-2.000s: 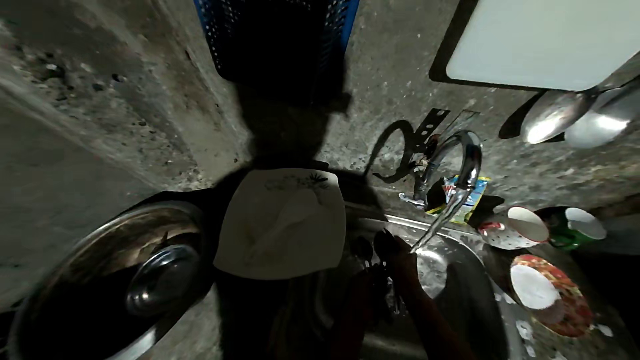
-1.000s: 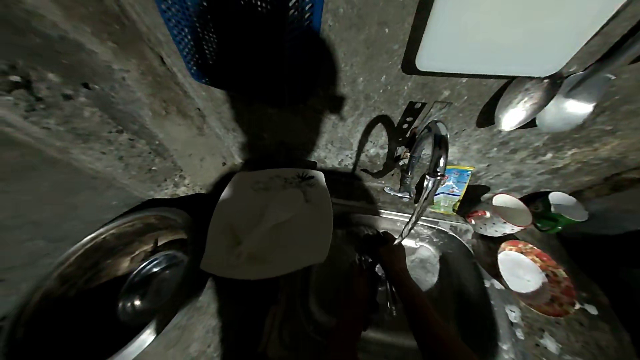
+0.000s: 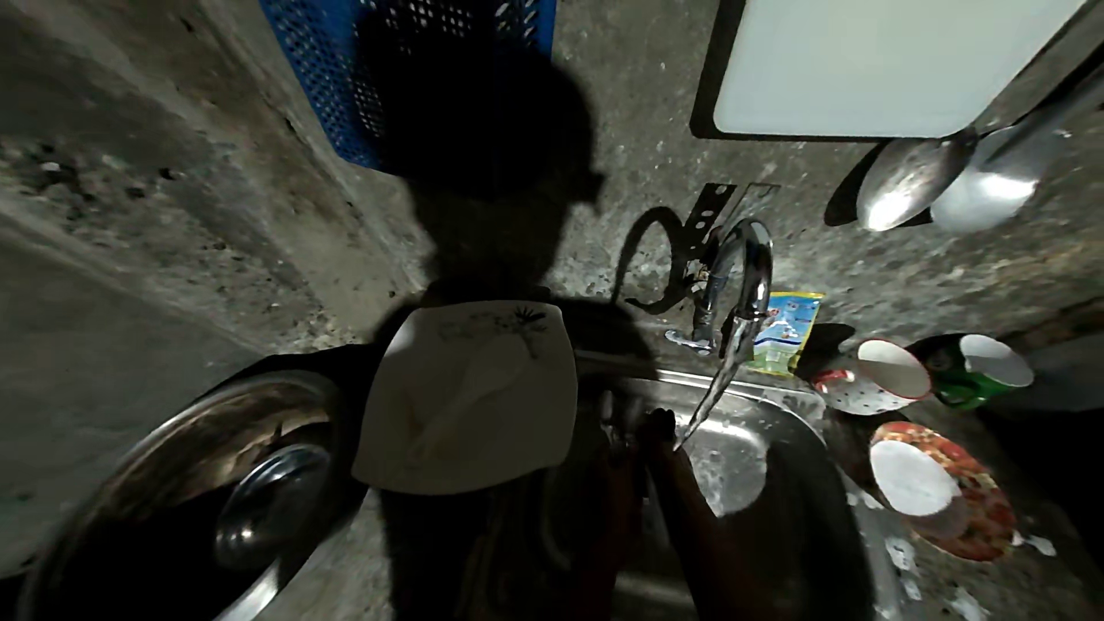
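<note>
Over the metal sink basin (image 3: pixel 733 483), my left hand (image 3: pixel 619 444) and my right hand (image 3: pixel 662 435) are close together in deep shadow. Small metal utensils, apparently spoons (image 3: pixel 609 410), show at my left hand; their exact number and which fingers hold them are hidden by the dark. Water runs from the curved chrome faucet (image 3: pixel 756 267) down beside my right hand, whose fingers look bent. What my right hand grips, if anything, cannot be made out. A white square plate (image 3: pixel 470 397) with a dark leaf pattern lies left of my hands.
A large metal basin (image 3: pixel 164 440) holding a shiny metal bowl (image 3: pixel 272 509) is at left. Right of the faucet are a blue and yellow packet (image 3: pixel 787 332), a dotted cup (image 3: pixel 875 379), a green cup (image 3: pixel 970 379) and a patterned red plate (image 3: pixel 983 500). A blue basket (image 3: pixel 319 95) and large spoons (image 3: pixel 910 181) are above.
Two seconds ago dark spoon shapes stood up from my hands; now the utensils are lower, and my hands remain together beside the water.
</note>
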